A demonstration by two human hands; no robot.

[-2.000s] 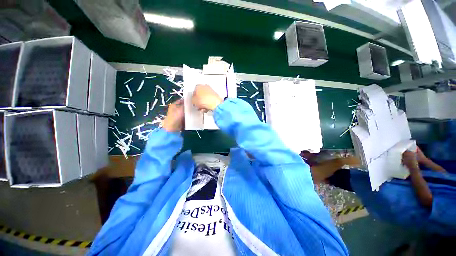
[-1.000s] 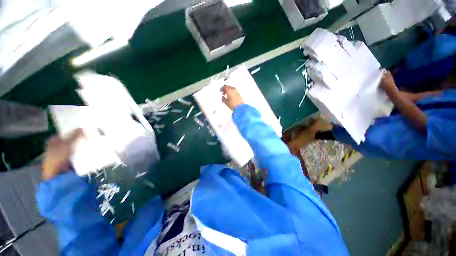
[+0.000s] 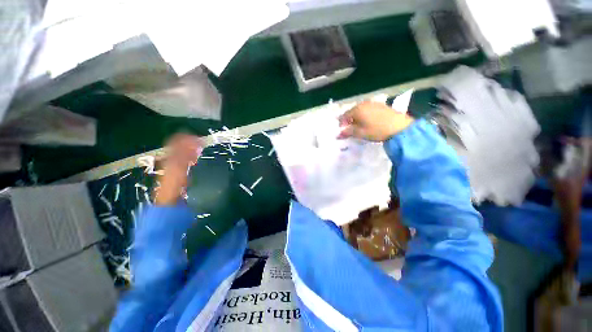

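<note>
My right hand (image 3: 373, 121) pinches the upper part of a white box blank (image 3: 324, 162), blurred and faintly pink on its face. The blank lies over or just above the place of the stack, which it mostly hides; I cannot tell how far it is lifted. My left hand (image 3: 178, 162) is blurred over the green bench (image 3: 221, 178), left of the blank and apart from it. I see nothing held in it, but its fingers are unclear.
White slivers (image 3: 250, 187) litter the bench. Grey boxes (image 3: 58, 217) stand at lower left. Dark-topped boxes (image 3: 321, 55) sit beyond the pale rail (image 3: 259, 124). White sheets (image 3: 201, 26) overhang at upper left. A neighbour's fanned pile (image 3: 496, 136) and blurred arm (image 3: 568, 201) are at right.
The part-folded box is gone from my left hand, which now hovers over the bench. My right hand, earlier on the stack, now grips a blank. The view has shifted.
</note>
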